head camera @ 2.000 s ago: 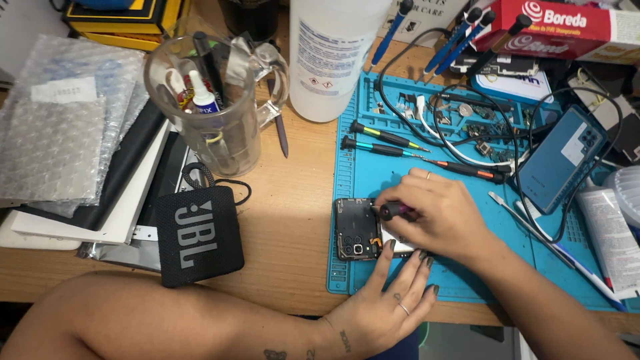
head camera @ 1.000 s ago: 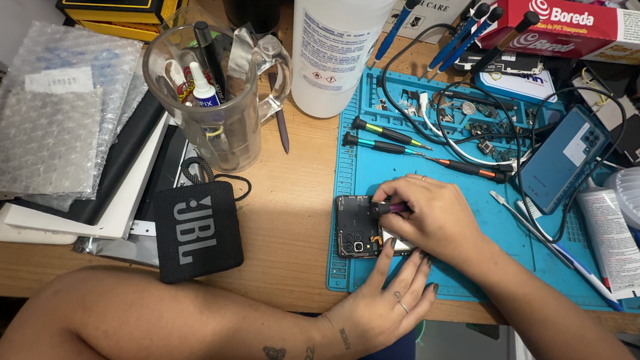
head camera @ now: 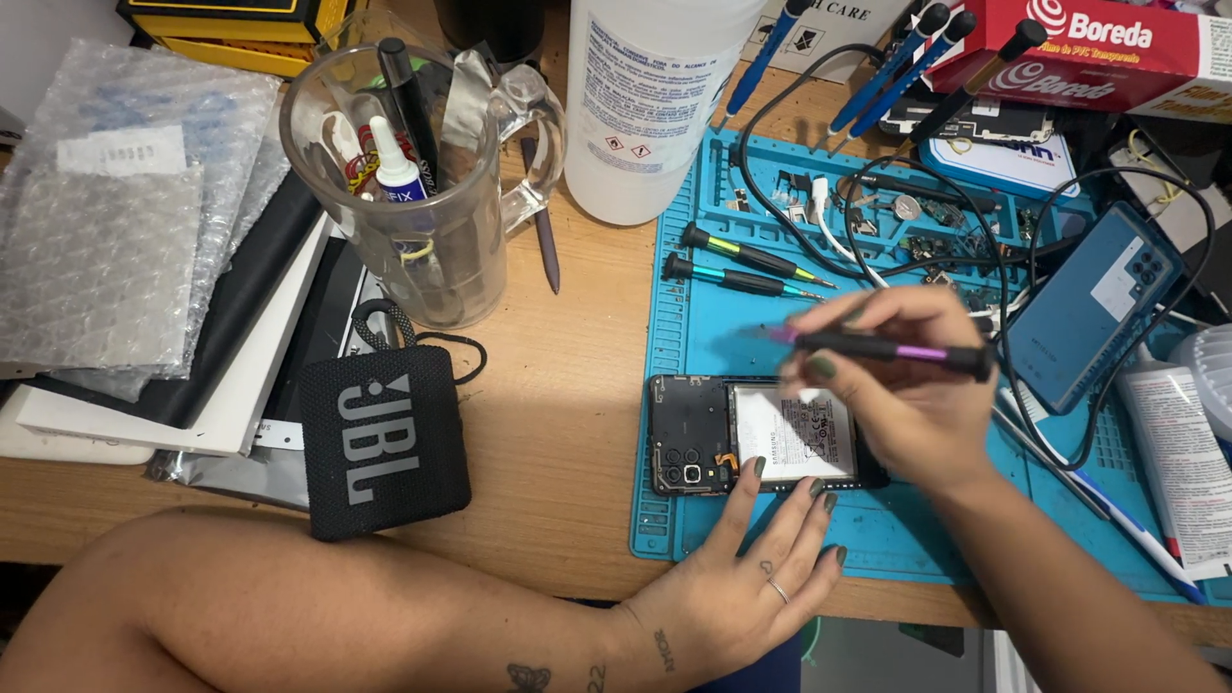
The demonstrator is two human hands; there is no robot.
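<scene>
An opened smartphone lies on a blue silicone repair mat, its inner frame and camera at the left and its white battery showing. My left hand rests at the phone's near edge, fingers spread, fingertips touching it. Above the battery, my right hand holds a black and purple precision screwdriver nearly level, its blurred tip pointing left over the mat. Two more precision screwdrivers, one green-banded and one blue-banded, lie beyond the phone.
Small parts fill the mat's trays. A blue phone, black cables, a brush-like tool and a tube lie at the right. Upright blue screwdrivers and a large bottle stand behind. Left are a mug and a JBL speaker.
My right hand has lifted off the phone and tipped the screwdriver nearly level, uncovering much of the battery. My left hand stays at the phone's near edge. A red-banded screwdriver seen earlier is now hidden.
</scene>
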